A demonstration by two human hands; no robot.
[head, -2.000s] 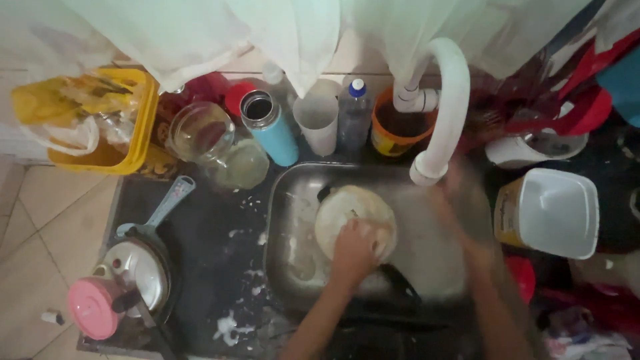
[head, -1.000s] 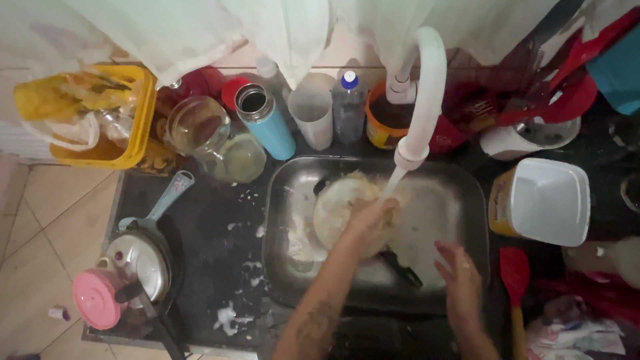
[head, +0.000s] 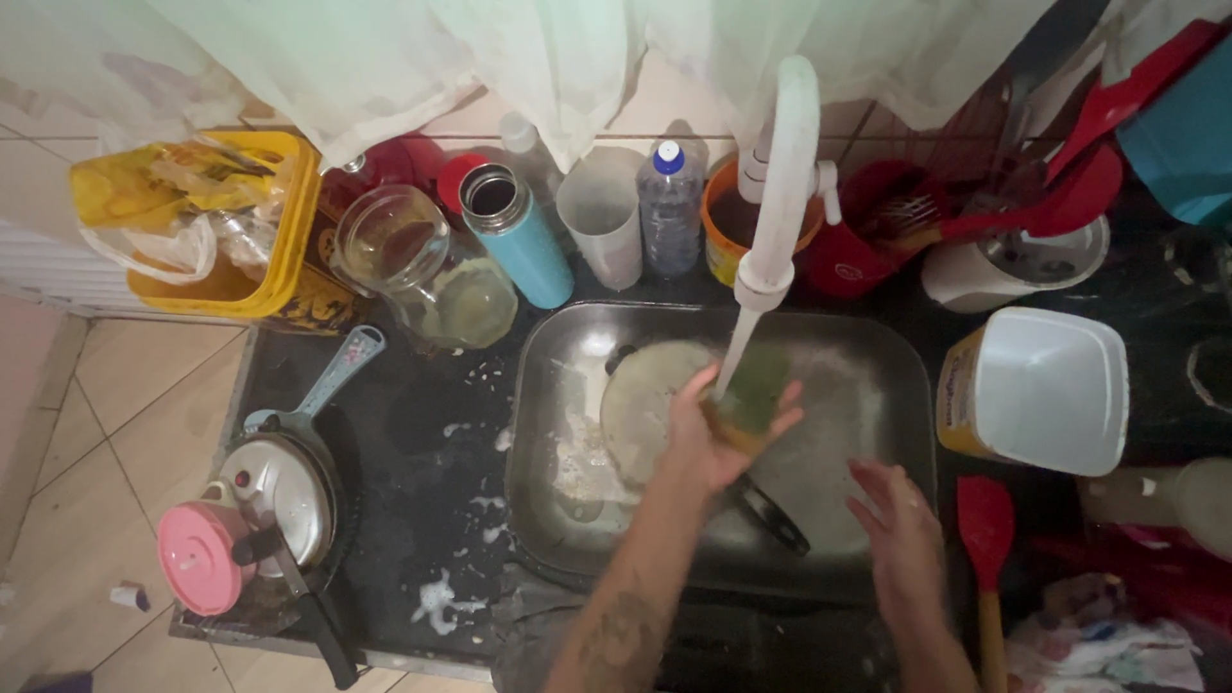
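Note:
Water runs from the white faucet (head: pixel 778 192) onto a green and yellow scrubbing sponge (head: pixel 756 395) held in my left hand (head: pixel 717 428), over the stainless steel sink (head: pixel 847 423). Under and beside that hand lies a round, pale pan or lid (head: pixel 640 409) in the sink, with a black handle (head: pixel 770 515) pointing toward the front right. My right hand (head: pixel 895 515) is at the sink's right side, fingers apart, holding nothing. A red silicone spatula (head: pixel 986 525) with a wooden handle rests on the counter just right of the sink.
Behind the sink stand a blue thermos (head: pixel 531 245), a grey cup (head: pixel 602 226), a plastic bottle (head: pixel 671 217) and an orange tub (head: pixel 717 241). A white container (head: pixel 1054 390) is at right. Stacked pans (head: pixel 289 491), a pink-lidded container (head: pixel 200 558) and a black-handled knife (head: pixel 322 635) are at left.
My left hand, earlier over the round item, has moved right and now holds the sponge under the stream. The water shows in the last second's frame but not clearly before. The red spatula lies beside the sink.

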